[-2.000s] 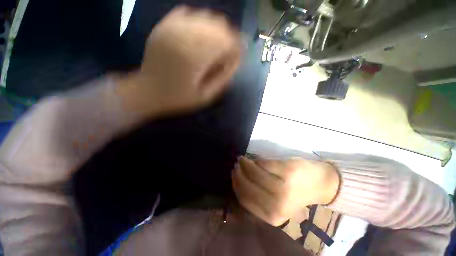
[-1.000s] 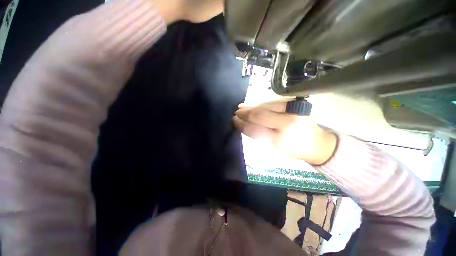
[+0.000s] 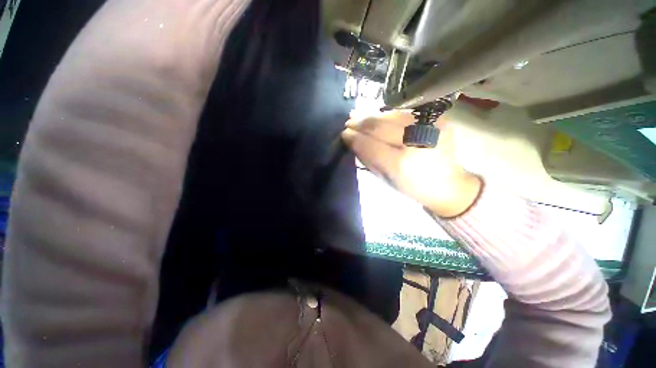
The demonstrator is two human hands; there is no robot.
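Observation:
A large black fabric panel (image 3: 266, 172) lies on the sewing machine table and hangs down over my lap. Its right edge runs up to the brightly lit presser foot and needle (image 3: 354, 88). My right hand (image 3: 417, 162) has its fingertips on that edge just below the foot, pinching the fabric, with the palm over the pale bed. A black ribbed knob (image 3: 421, 135) sits in front of the hand. My left hand is out of the picture beyond the top edge; only the left sleeve (image 3: 108, 180) shows.
The cream machine head (image 3: 503, 57) fills the upper right. A green table edge strip (image 3: 424, 256) runs below my right hand. Brown cardboard (image 3: 413, 305) with black strips and a white piece (image 3: 480, 323) lie below the table. A green panel (image 3: 611, 133) is at the right.
My right hand has moved up along the fabric edge, closer to the presser foot. My left hand has moved forward out of view over the top edge. The fabric has shifted upward.

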